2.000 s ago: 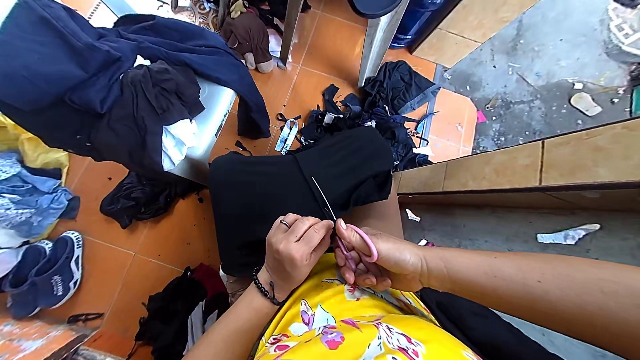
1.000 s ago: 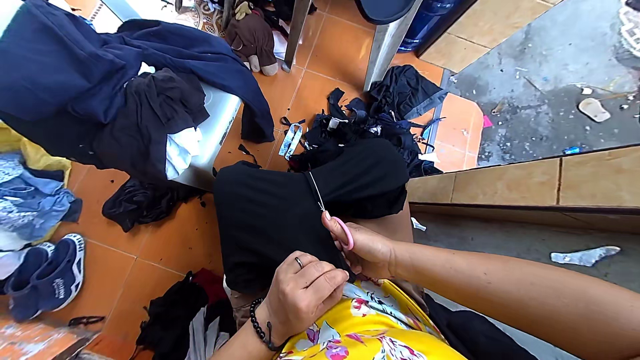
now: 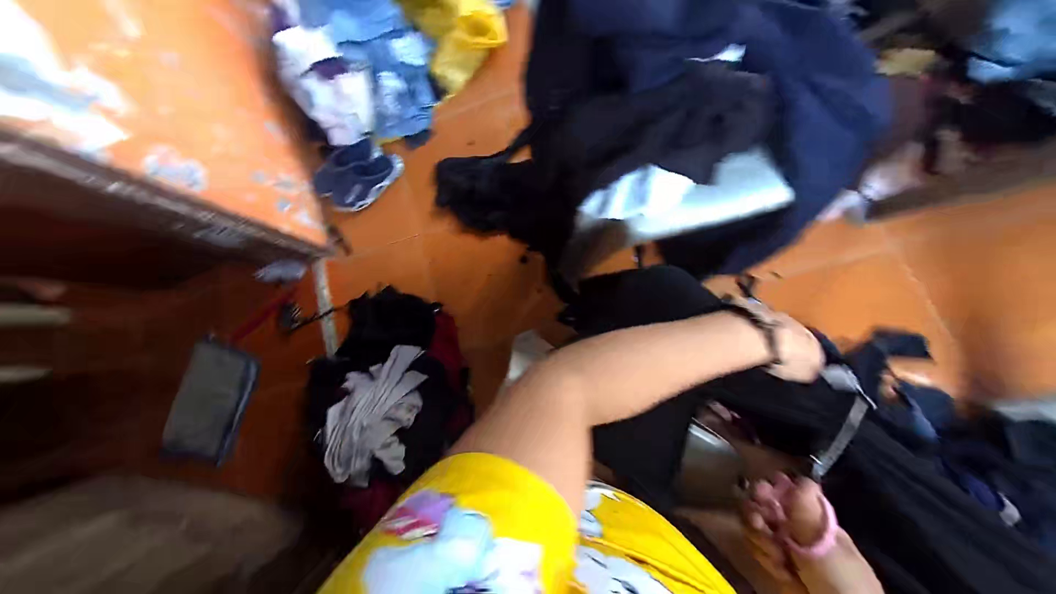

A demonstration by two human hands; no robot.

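Note:
Black cloth (image 3: 652, 305) lies over the lap, with more of it stretching to the lower right. My left hand (image 3: 792, 346), with a dark bracelet at the wrist, is on the black cloth; its fingers are blurred, and whether it grips the cloth is unclear. Below it, my right hand (image 3: 788, 511) holds scissors with a pink handle (image 3: 817, 528). Their metal blade (image 3: 843, 433) points up across the black cloth. A pale piece (image 3: 841, 378) sits between the left hand and the blade, too blurred to name.
Dark clothes (image 3: 685, 115) are heaped on a pale seat (image 3: 726, 194) ahead. A grey and black cloth pile (image 3: 375, 412) lies on the tiled floor at left, near a worn orange ledge (image 3: 206, 140). Dark sandals (image 3: 359, 175) and blue clothes (image 3: 396, 74) lie beyond.
The view has swung strongly to the left. My left hand has moved away from my right hand, its arm now reaching across the black cloth. The scissors are still in my right hand.

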